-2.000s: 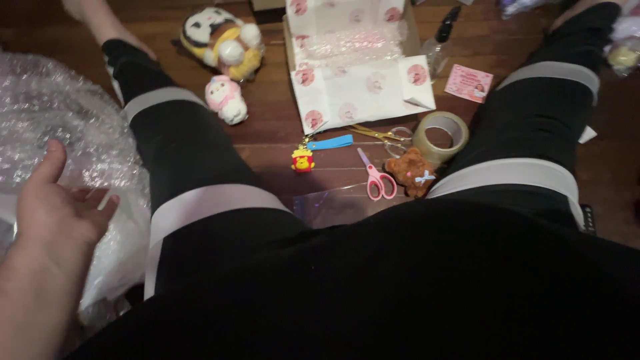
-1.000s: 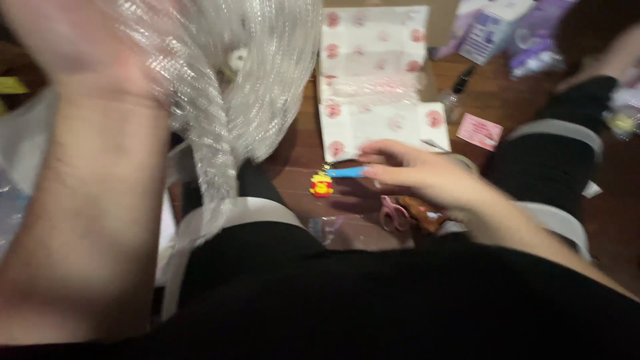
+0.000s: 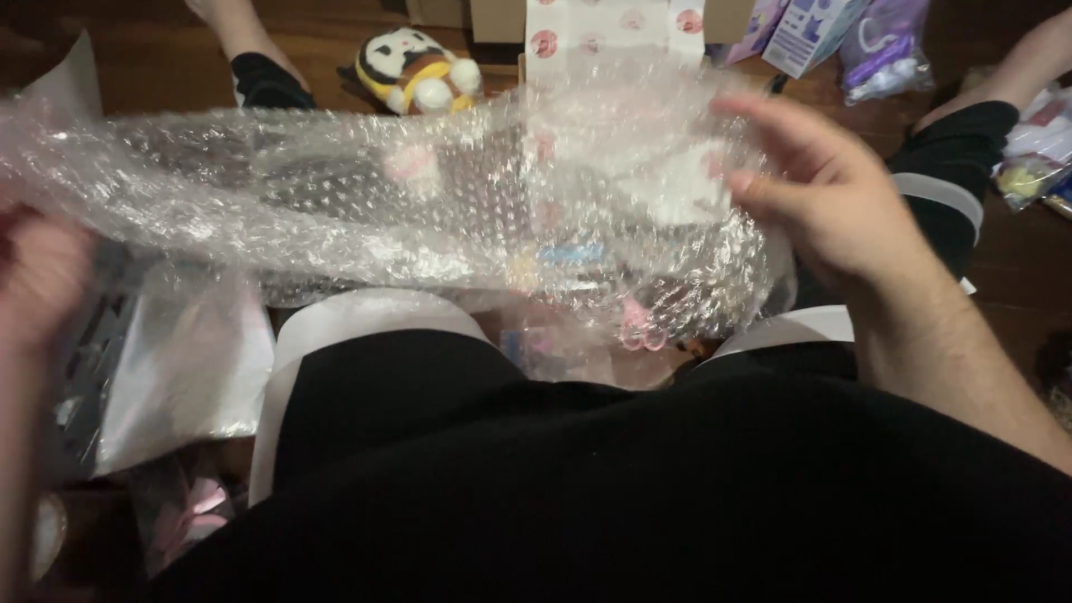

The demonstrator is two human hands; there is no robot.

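A wide sheet of bubble wrap (image 3: 352,201) stretches across the view above my thighs. My right hand (image 3: 821,184) is at its right end, thumb and fingers around the edge; how firmly they grip is hard to tell. My left hand (image 3: 42,268), blurred at the left edge, is by the other end, and its hold is unclear. Through the plastic show a pink and white plush (image 3: 414,163), a blue strap (image 3: 571,253) and pink-handled scissors (image 3: 643,327). Behind it, white tissue paper with red prints (image 3: 615,38) lines a cardboard box (image 3: 502,21).
A plush toy in yellow and brown (image 3: 419,75) lies beyond the wrap. Purple bagged items (image 3: 888,50) and a printed carton (image 3: 812,33) are at the upper right. A whitish plastic sheet (image 3: 188,360) and a bag with something pink (image 3: 197,511) lie at the left.
The bubble wrap, bunched at the left two seconds ago, is now spread across the middle. My right hand has come into view and moved from above the blue strap to the wrap's right end.
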